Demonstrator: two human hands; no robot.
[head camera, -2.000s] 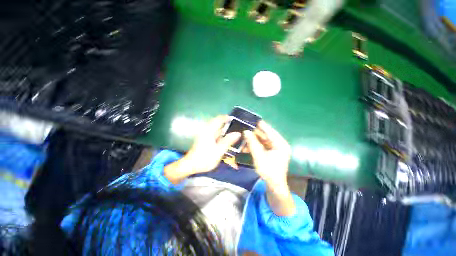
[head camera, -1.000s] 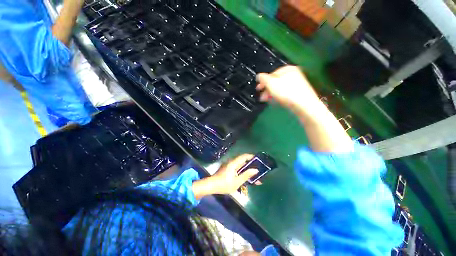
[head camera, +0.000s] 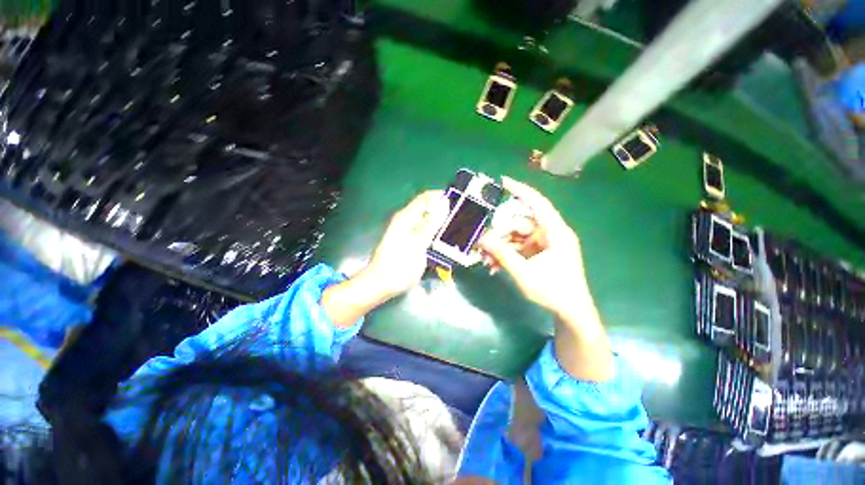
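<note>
A display module (head camera: 465, 224) with a dark screen, a pale border and a dark oval at its far end is held above the green mat. A small orange tab shows at its near end. My left hand (head camera: 410, 239) grips its left edge. My right hand (head camera: 536, 248) is at its right edge with fingers curled, fingertips at the module's lower right; whether they grip it or something small is not clear. A white round thing (head camera: 513, 218) shows partly behind my right fingers.
Black blister trays (head camera: 180, 142) are stacked at left. A pale metal post (head camera: 654, 80) slants over the green mat (head camera: 607, 256). Framed modules (head camera: 497, 95) lie spaced along the far side. Stacked modules (head camera: 726, 313) stand at right beside a pale strip.
The view has swung back from the trays at left. My right hand has come back from over the trays to the module. The module now shows a pale face with a dark oval.
</note>
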